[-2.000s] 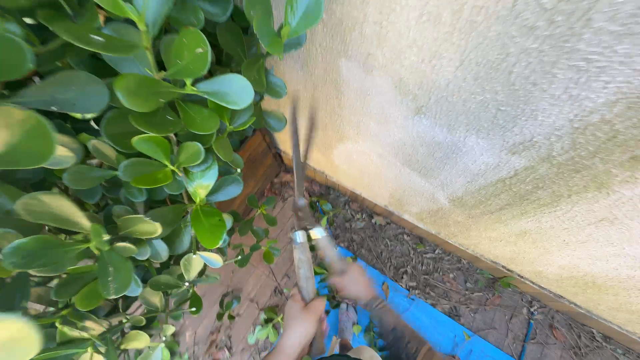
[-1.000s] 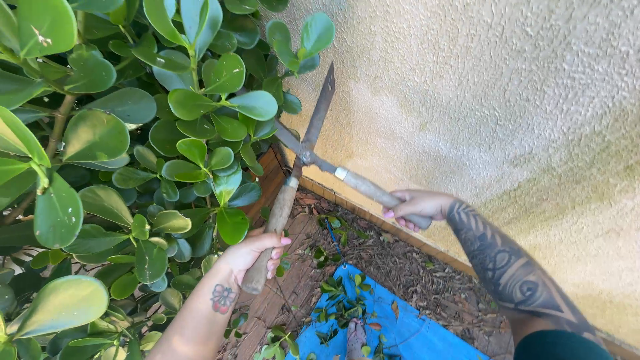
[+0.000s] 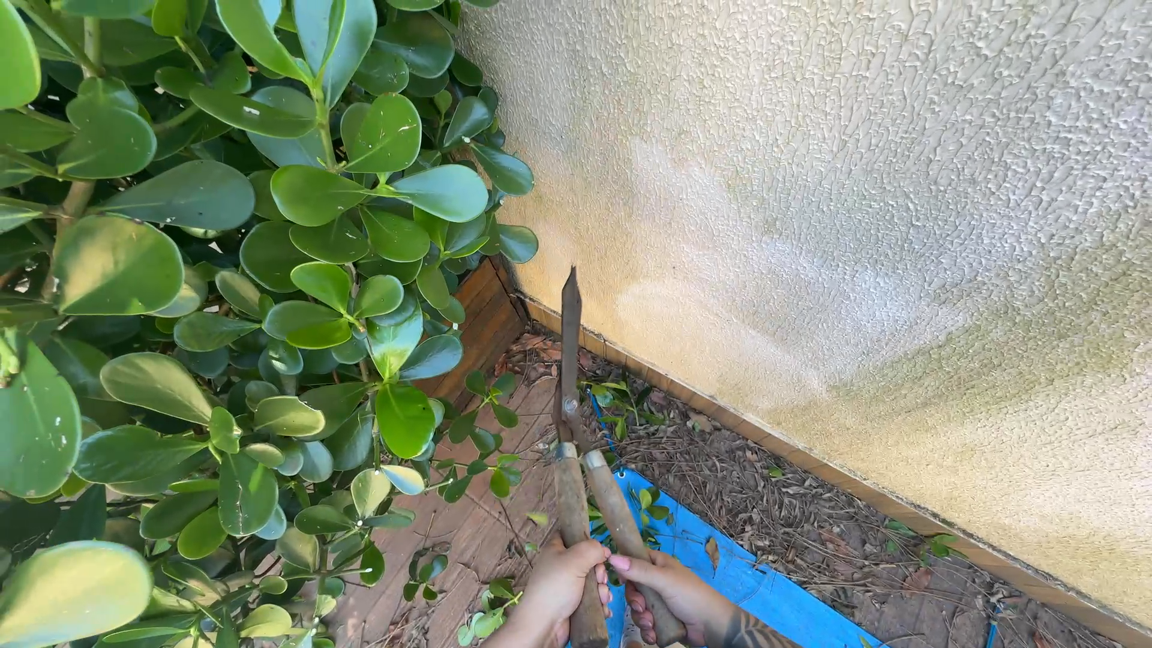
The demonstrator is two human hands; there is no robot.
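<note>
A pair of hedge shears (image 3: 571,360) with wooden handles points away from me, its blades closed together and their tips in front of the textured wall. My left hand (image 3: 562,585) grips the left handle; my right hand (image 3: 661,594) grips the right one. Both hands are close together at the bottom middle, the handles nearly side by side. Left of the blades grows a dense shrub (image 3: 315,324) with thick, rounded green leaves. The blades stand apart from its nearest leaves.
A textured wall (image 3: 810,225) with a base board fills the right. Below lie a blue tarp (image 3: 747,567) with leaf cuttings, dry leaf litter (image 3: 765,486) and reddish paving (image 3: 432,558). Wooden boards (image 3: 481,315) stand at the corner behind the shrub.
One second ago the shears were spread wide near the shrub, my hands apart. Now the handles and blades have come together, and both hands are lower in view.
</note>
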